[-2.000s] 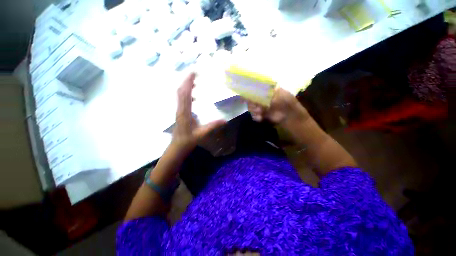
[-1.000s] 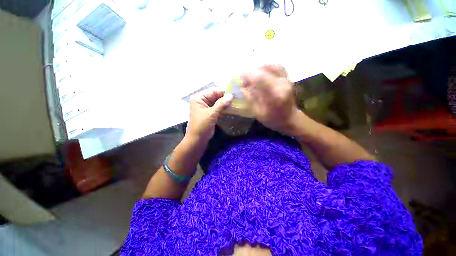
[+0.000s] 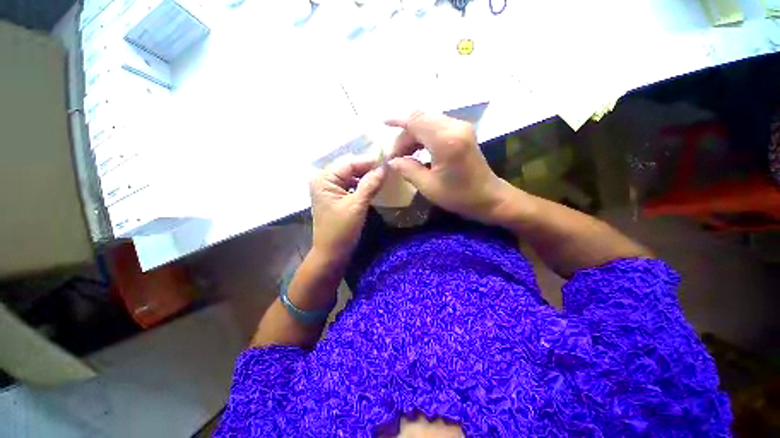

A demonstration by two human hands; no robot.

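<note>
My left hand and my right hand meet just in front of the table's front edge. The fingertips of both hands pinch a small pale piece between them. It is too small and overexposed to tell what it is; it may be a label. A pale, beige-looking surface shows just below the fingers. A flat greyish printed piece lies on the table behind my left hand.
White boxes stand in a row along the table's left end, with an open box beside them. A yellow round sticker, yellow sheets at the front edge and dark cables lie on the table. Red stools stand below.
The yellow strip held in my right hand earlier no longer shows clearly. My right hand has come over to my left, and their fingertips now meet. The view has shifted from the heap of units.
</note>
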